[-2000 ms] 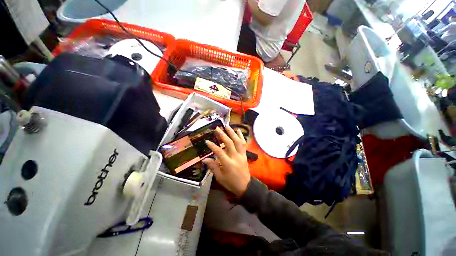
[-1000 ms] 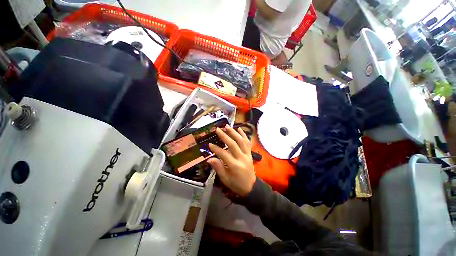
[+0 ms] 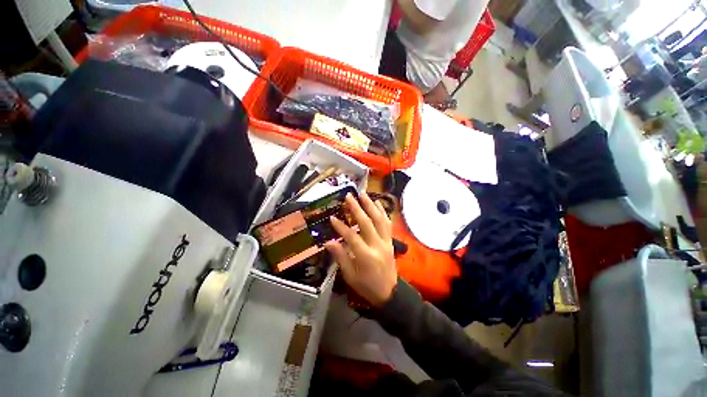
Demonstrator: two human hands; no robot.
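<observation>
A smartphone (image 3: 298,236) with a lit picture lies tilted across the white accessory tray (image 3: 250,273), over small tools. My right hand (image 3: 367,252) rests with spread fingers on the phone's right end, fingertips touching the screen; it is not closed around it. The white brother sewing machine (image 3: 101,271) fills the lower left. Purple-blue thread snips (image 3: 203,358) lie on the bed, partly hidden by the machine head. My left hand is not in view.
Orange baskets (image 3: 341,70) stand behind the tray. A white tape roll (image 3: 440,203) lies on orange cloth (image 3: 422,267), beside tangled navy strips (image 3: 504,233). A person (image 3: 434,39) is at the back. Pale tubs (image 3: 639,326) stand at right.
The view has shifted slightly, moving the baskets, tray and roll a little right in the picture. My right hand stays on the phone, its fingers slightly shifted.
</observation>
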